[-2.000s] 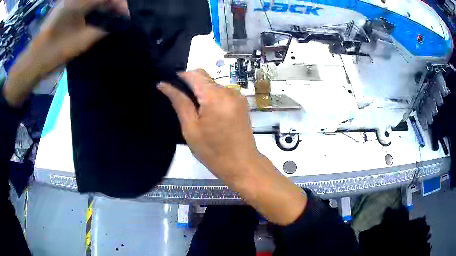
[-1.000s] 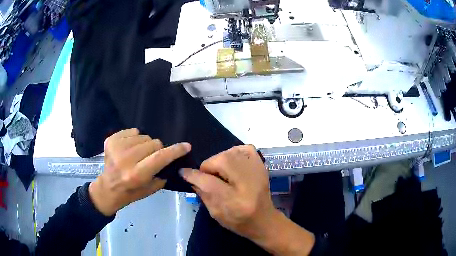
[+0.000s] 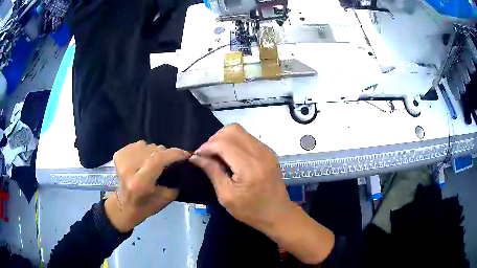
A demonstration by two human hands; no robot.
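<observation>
A large black garment lies on the machine table left of the sewing machine and reaches over the table's front edge. My left hand is closed on its near edge, with thumb and fingers pinching cloth. My right hand pinches the same edge from the right. The fingertips of both hands meet at a thin bit of edge. The fingers hide most of the pinched part. The presser foot and needle area of the sewing machine holds no visible cloth.
Yellow-brown tape patches sit on the metal guide plate. A measuring tape runs along the table's front edge. A slim blue tool lies at the right. Pale and dark cloth is piled at the left.
Two seconds ago the cloth was lifted higher and further back; it now lies lower. Since one second ago, both hands have drawn together at the fingertips, the right hand moving slightly up and left.
</observation>
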